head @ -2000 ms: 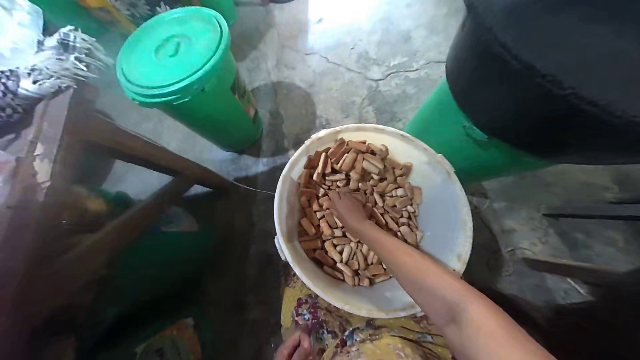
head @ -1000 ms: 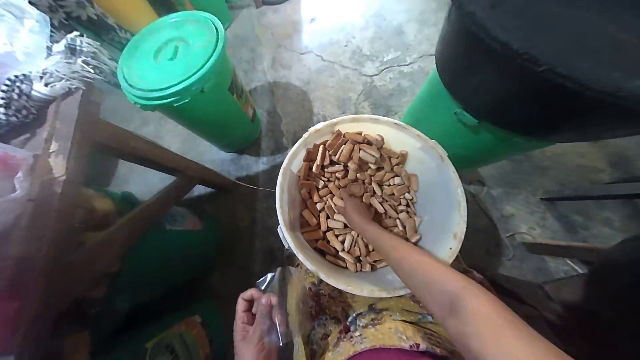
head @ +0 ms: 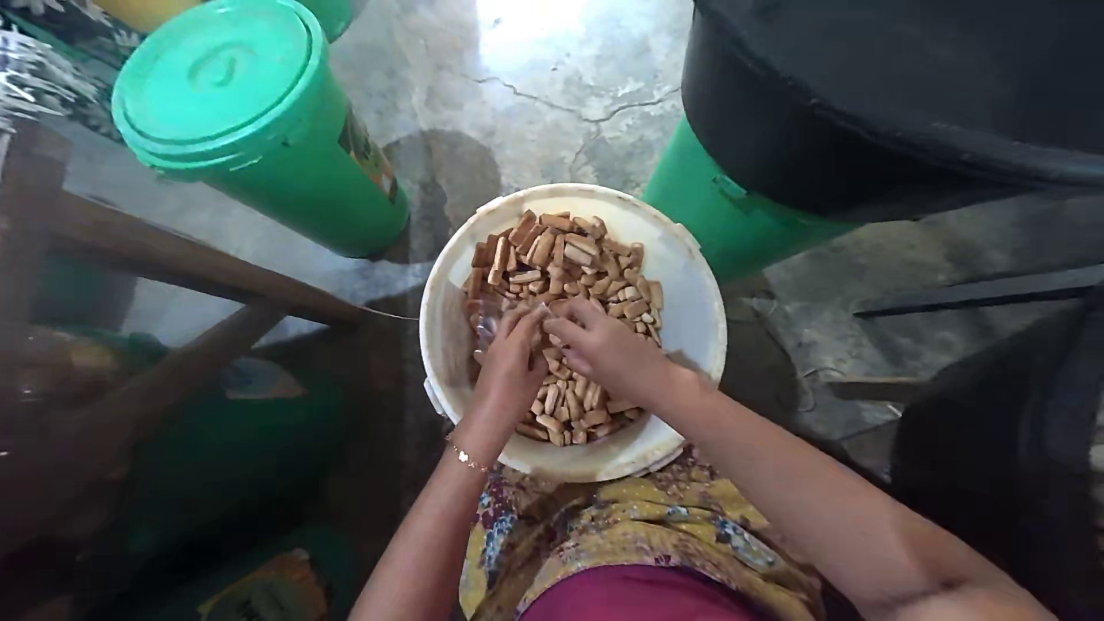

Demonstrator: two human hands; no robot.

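A round white plastic tub (head: 699,323) holds a heap of small brown oblong biscuit-like pieces (head: 573,401). Both hands are over the heap, fingertips close together near the tub's middle. My left hand (head: 516,345), with a thin bracelet at the wrist, grips a clear plastic bag (head: 488,323), whose film shows beside the fingers. My right hand (head: 604,345) meets it from the right with bent fingers; whether it pinches the bag's edge or a piece is hidden.
A lidded green bucket (head: 285,164) stands at upper left. Another green bucket (head: 716,207) is at upper right under a large black container (head: 880,95). Wooden table legs (head: 198,267) are at the left. Patterned cloth covers the lap below the tub.
My left hand has come up from beside the lap to over the tub, bringing the clear plastic. My right hand has lifted from among the pieces and now meets the left.
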